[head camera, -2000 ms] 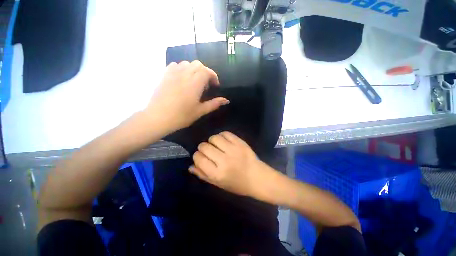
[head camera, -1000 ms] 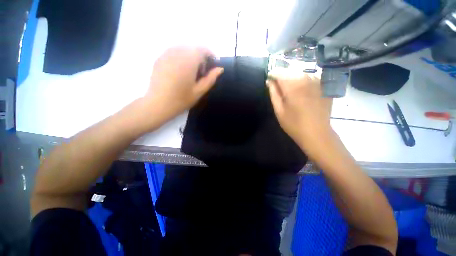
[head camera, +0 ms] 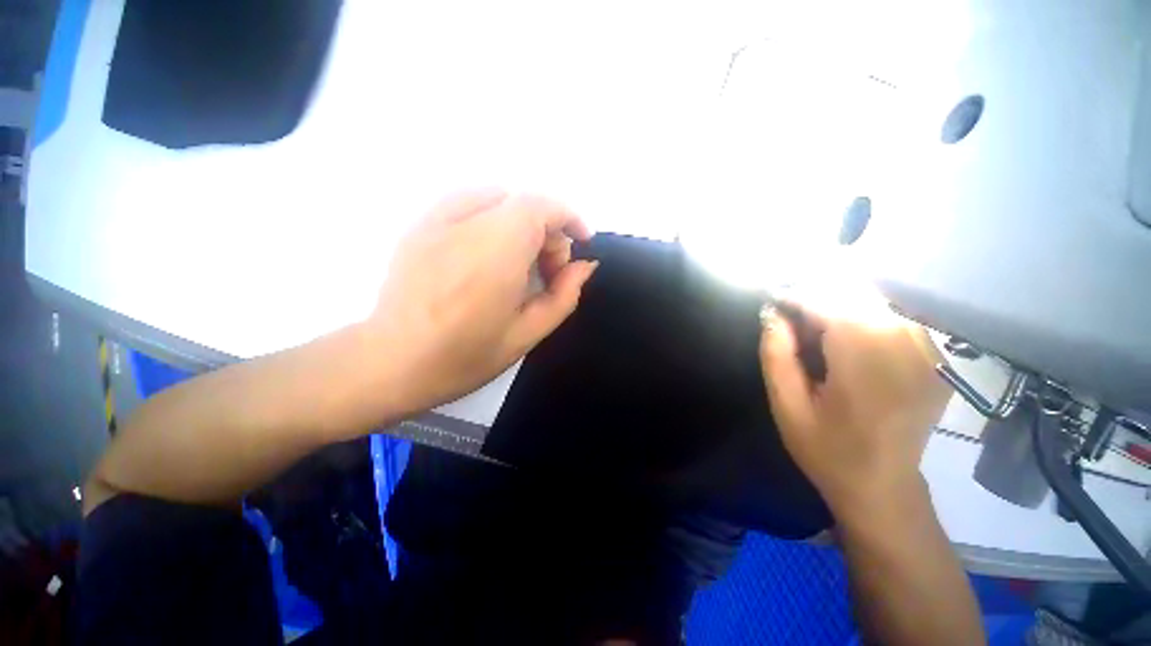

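A black fabric panel (head camera: 644, 366) lies over the front table edge and runs down towards my lap, where it blends with dark clothing. My left hand (head camera: 486, 284) pinches its upper left corner between thumb and fingers. My right hand (head camera: 858, 379) holds its upper right edge, thumb on the cloth. The white sewing machine head (head camera: 1048, 164) leans in at the upper right. Its metal thread parts and a grey cylinder (head camera: 1014, 461) show right of my right hand. The needle and presser foot cannot be made out.
A dark cut piece (head camera: 221, 63) lies flat at the upper left of the white table (head camera: 227, 240). A measuring strip (head camera: 442, 435) runs along the front table edge. A blue mesh crate (head camera: 770, 593) stands below. Glare washes out the table's middle.
The view has swung so the machine head fills the upper right. My right hand has gone from a curled rest on the cloth to its upper right edge. My left hand has closed on the upper left corner.
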